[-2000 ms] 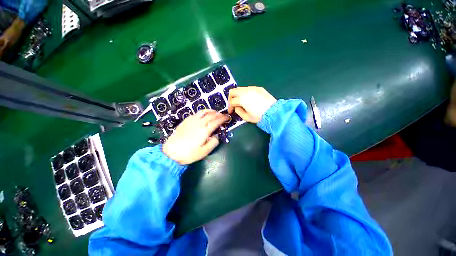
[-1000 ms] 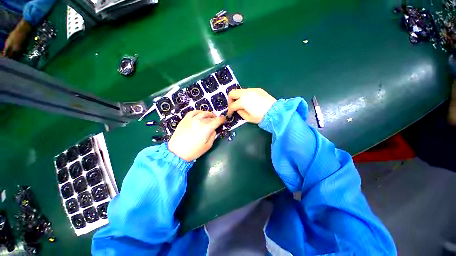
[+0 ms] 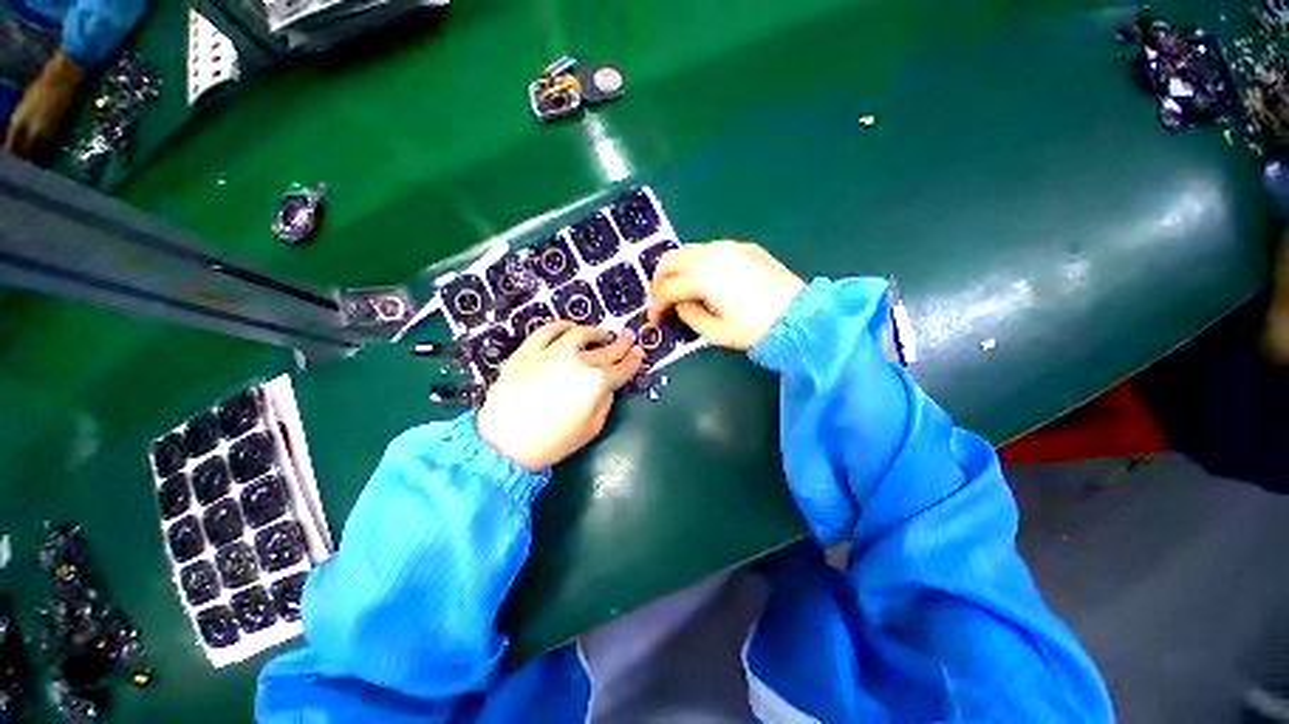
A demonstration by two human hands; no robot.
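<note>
A white tray of black rounded-square housings lies tilted on the green bench in front of me. Some housings show a metallic ring, and loose dark wired parts lie over its left side. My left hand rests over the tray's near edge, fingers bent at a housing. My right hand is at the tray's right end, thumb and fingertips together beside a ringed housing. Any small part between the fingertips of either hand is too small to tell.
A second housing tray lies at left. A grey post rises at left. Dark parts piles lie lower left and upper right. Single units and a thin pale tool lie on the bench. Another person's hand shows upper left.
The round unit and the yellow-wired unit beyond the tray have shifted left. My right hand has drawn slightly off the lower right housing, whose ring now shows. My left hand has barely moved.
</note>
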